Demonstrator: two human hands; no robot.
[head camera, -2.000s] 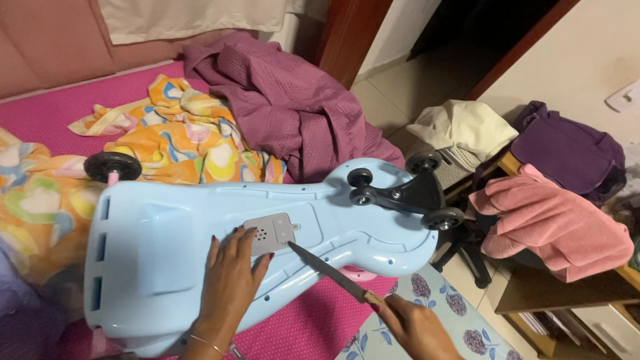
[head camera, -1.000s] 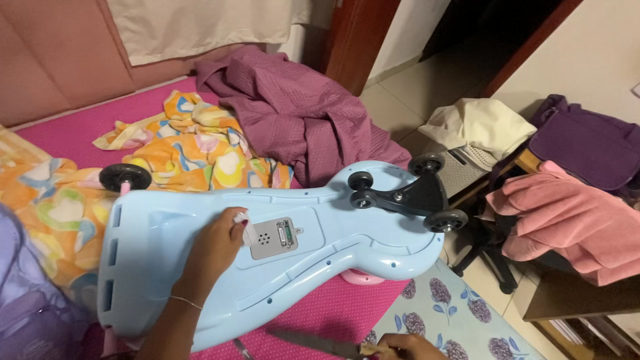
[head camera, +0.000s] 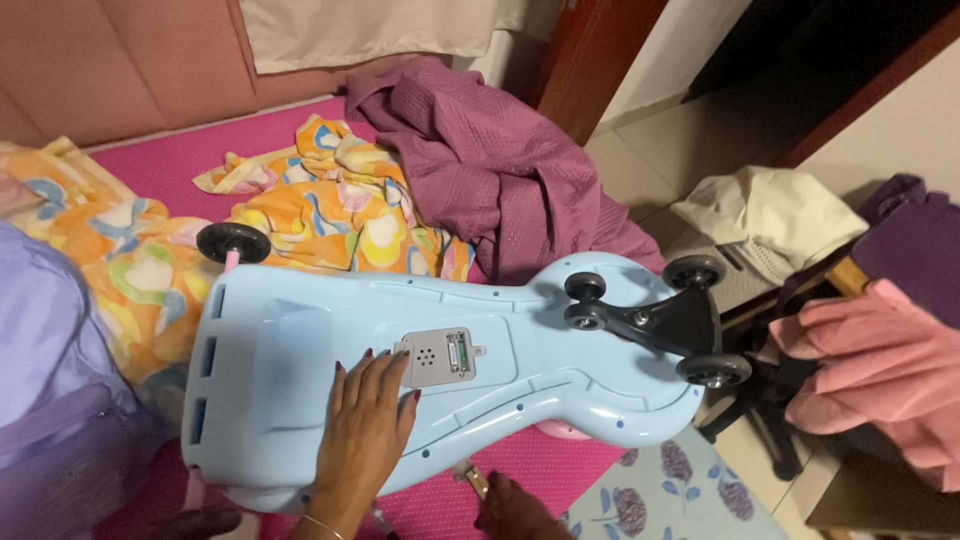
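Observation:
A light blue plastic ride-on toy (head camera: 300, 337) lies upside down on a pink-covered bed, its black wheels upward. My left hand (head camera: 367, 416) rests on its underside, fingertips at the left edge of a grey battery compartment unit (head camera: 439, 356). That compartment is uncovered and shows a battery beside a green strip; whether a cover lies under my fingers, I cannot tell. Near the bed's lower edge, my right hand (head camera: 517, 510) has its fingers around the light-coloured handle of a knife (head camera: 474, 478), whose blade is mostly hidden or blurred.
An orange patterned blanket (head camera: 322, 202) and a purple cover (head camera: 495, 165) lie behind the toy. A lilac bag (head camera: 60, 420) is at the left. Pink cloth (head camera: 885, 375) hangs over a chair at the right. A flowered mat or cloth (head camera: 660, 495) lies at lower right.
The grey compartment cover, closed two seconds ago, is off. The knife has moved from the compartment down towards the bed's edge. My left hand has gone from lifting something white to resting flat.

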